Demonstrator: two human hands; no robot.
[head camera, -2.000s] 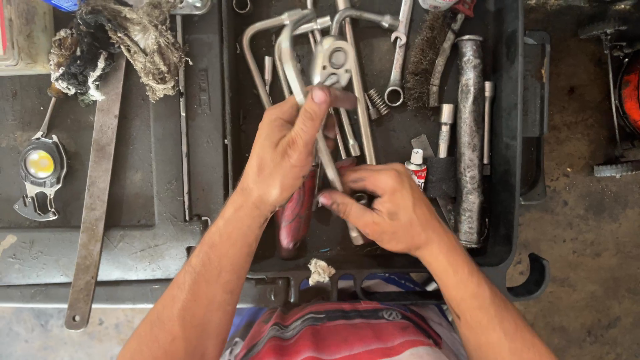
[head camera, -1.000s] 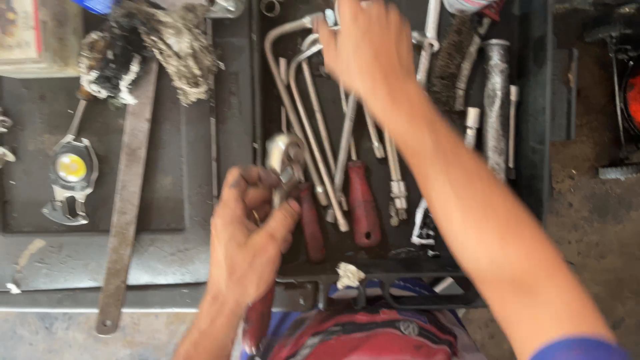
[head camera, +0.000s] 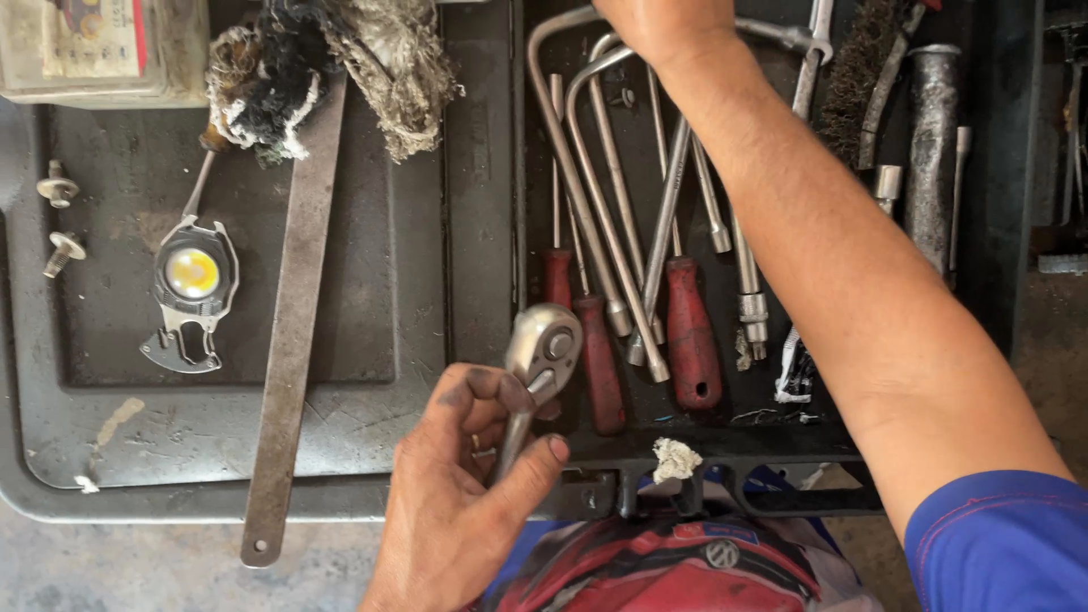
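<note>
A ratchet wrench (head camera: 546, 344) is in my left hand (head camera: 467, 467), its round head standing clear of the fingers at the near edge of the black plastic tool case (head camera: 480, 340). My right hand (head camera: 671, 25) reaches to the far side of the case, cut off by the top of the view, so its fingers and anything in them are hidden. Under and beside my right arm lie several L-shaped socket wrenches (head camera: 586, 200), red-handled screwdrivers (head camera: 693, 340), an extension bar with a socket (head camera: 750, 289) and a combination wrench (head camera: 807, 72).
At the right are a wire brush (head camera: 854, 76) and a worn metal tube (head camera: 931, 161). A long flat metal bar (head camera: 293, 340) overhangs the lid at left, near a small round work light (head camera: 191, 276), dirty rags (head camera: 395, 72), flanged bolts (head camera: 58, 185) and a clear plastic box (head camera: 178, 55).
Two seconds ago both hands were together over the case with the ratchet and an L-shaped wrench. My right hand has since moved to the far side; my left keeps the ratchet nearer me.
</note>
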